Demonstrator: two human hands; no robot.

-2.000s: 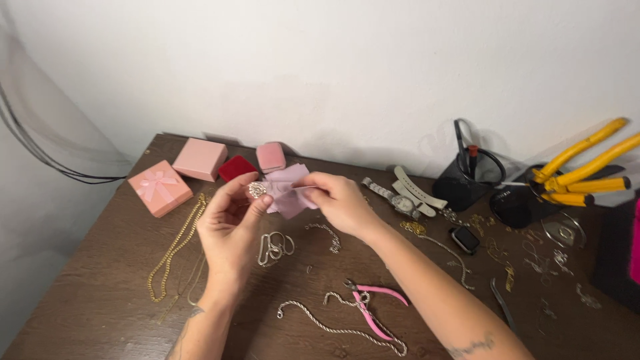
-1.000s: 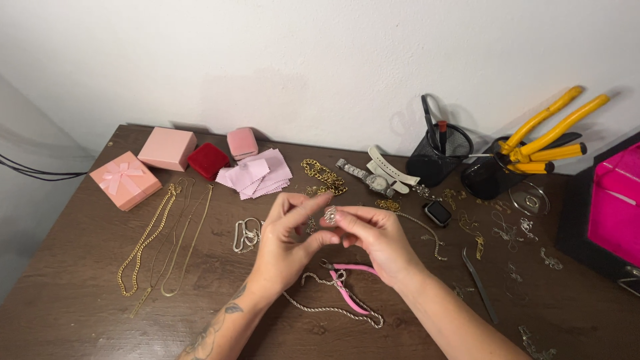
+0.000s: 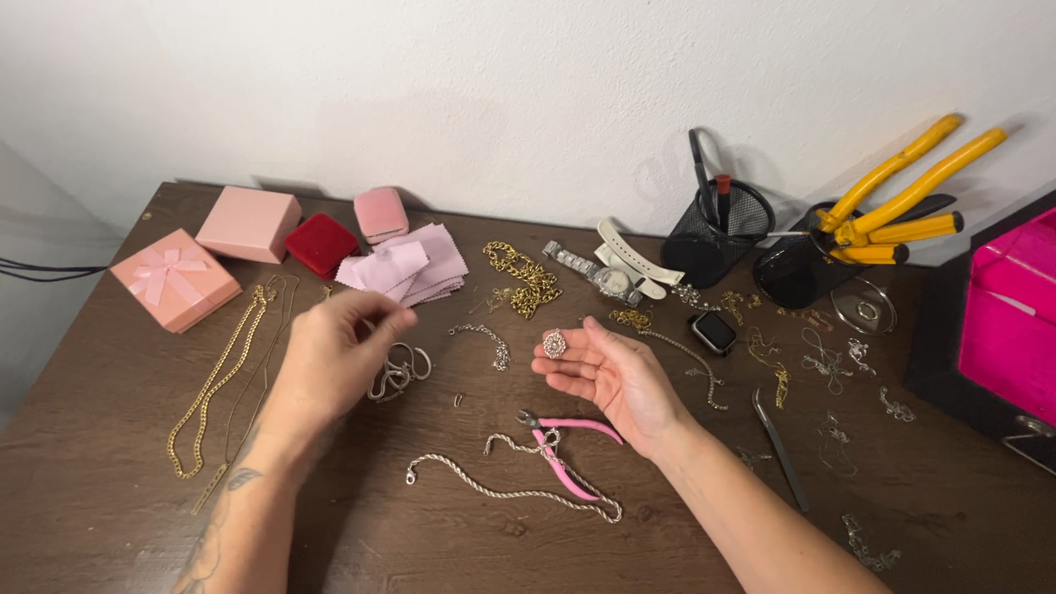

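On the fingers of my right hand [image 3: 606, 371], palm turned up, rests a round, openwork silver-coloured jewelry piece [image 3: 554, 343]. My left hand [image 3: 351, 346] hovers with curled fingers just below the lilac polishing cloths [image 3: 421, 268]; whether anything is between its fingertips is hidden. Beside it on the table is a bunched silver chain [image 3: 402, 375]. Below my right hand lie pink-handled pliers [image 3: 569, 478], with a silver rope chain [image 3: 495, 492] running over them. A short silver chain [image 3: 495, 346] lies between my hands.
Pink gift boxes [image 3: 247, 223], a red velvet box [image 3: 322, 245] and gold chains [image 3: 198, 396] are at left. Behind my right hand lie watches [image 3: 615, 280] and mesh cups [image 3: 718, 239], one holding yellow-handled tools [image 3: 907, 198]. Tweezers [image 3: 780, 450] and a black case with pink lining [image 3: 1011, 330] are at right.
Two seconds ago both hands held the piece at a lilac cloth; a second ago they met around it without the cloth. Now my left hand has moved left, away from it, and my right palm has opened upward.
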